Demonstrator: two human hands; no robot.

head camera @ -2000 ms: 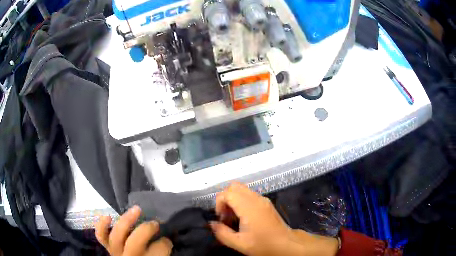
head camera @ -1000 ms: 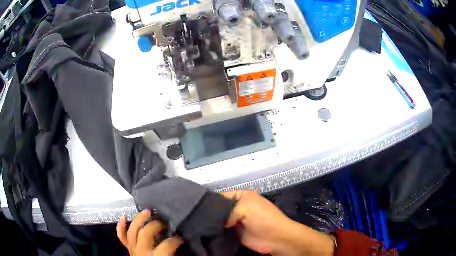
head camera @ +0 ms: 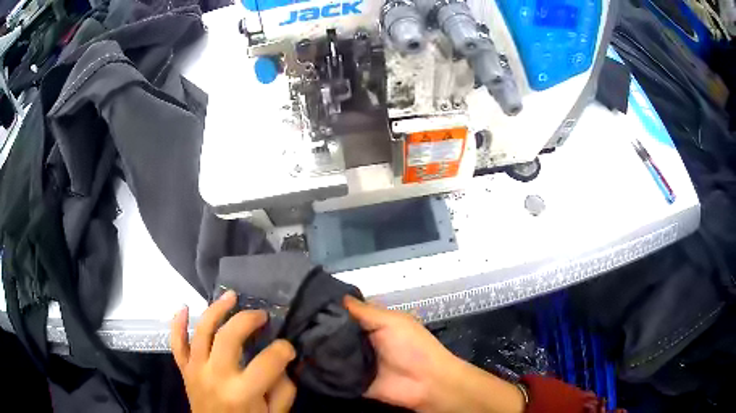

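A dark grey garment (head camera: 153, 169) lies left of the machine, and its narrow tube end (head camera: 262, 278) reaches the table's front edge. A darker cuff band (head camera: 327, 331) sits bunched over or against the tube end; how they join is hidden. My left hand (head camera: 234, 355) is on the tube end from the left, fingers spread along its edge, fingertips on the cloth. My right hand (head camera: 403, 351) grips the cuff band from the right, thumb on top, other fingers hidden behind it.
The white overlock machine (head camera: 270, 137) stands behind, with an orange label (head camera: 434, 155) and blue panel (head camera: 557, 40). A grey recessed tray (head camera: 383, 234) is below it. Snips (head camera: 654, 171), a round disc (head camera: 534, 204) and a black fabric piece (head camera: 613, 85) lie right. Dark garments hang beyond the right edge.
The cuff band has turned and now shows a bunched, open-looking rim near the tube end. My hands have lifted it slightly, and my left fingers have spread. The view has shifted a little.
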